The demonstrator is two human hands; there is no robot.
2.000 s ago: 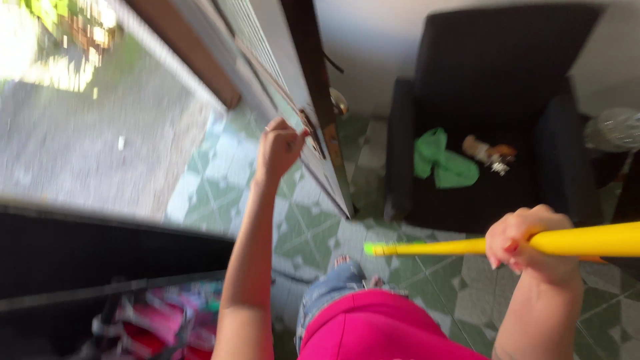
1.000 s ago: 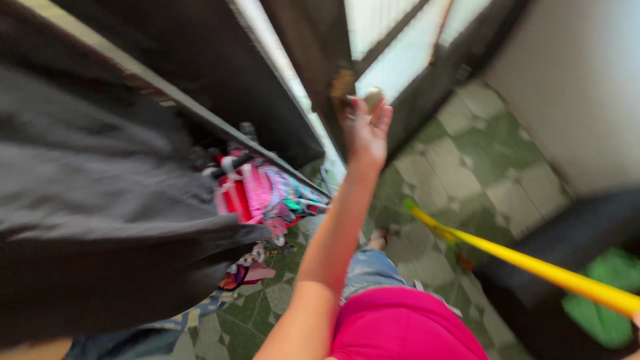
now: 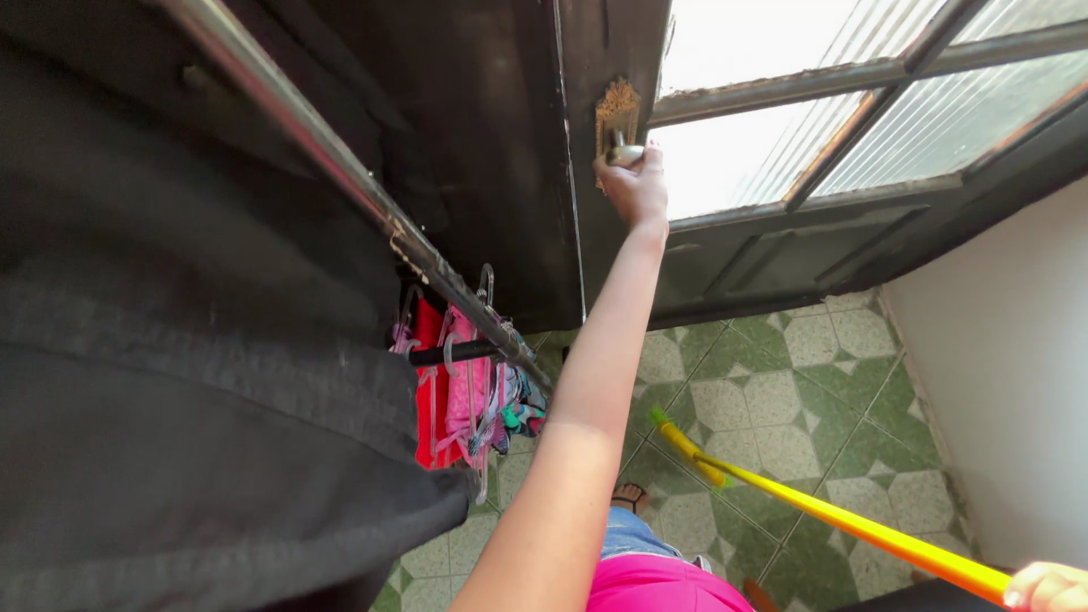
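My left hand [image 3: 636, 189] is closed around a round door knob [image 3: 626, 155], which sits on an ornate brass-coloured plate [image 3: 618, 106] on a dark door with ribbed glass panes [image 3: 748, 166]. The door stands against its frame. At the lower right edge, my right hand [image 3: 1050, 586], partly cut off by the view, grips the yellow handle of a broom [image 3: 867, 529]. The broom's yellow head with green bristles [image 3: 690, 455] is down at the tiled floor, to the right of my sandalled foot [image 3: 630, 495].
On the left, a metal clothes rail [image 3: 340, 174] runs beside a large dark cloth [image 3: 187, 408]. Red and pink garments [image 3: 450, 387] hang on hangers below it. A pale wall [image 3: 1011, 357] rises on the right. Green and white tiles [image 3: 765, 408] cover the floor.
The door stood open onto the outside two seconds ago and is now closed. My left hand has gone from the door's edge to its knob. The view has turned a lot.
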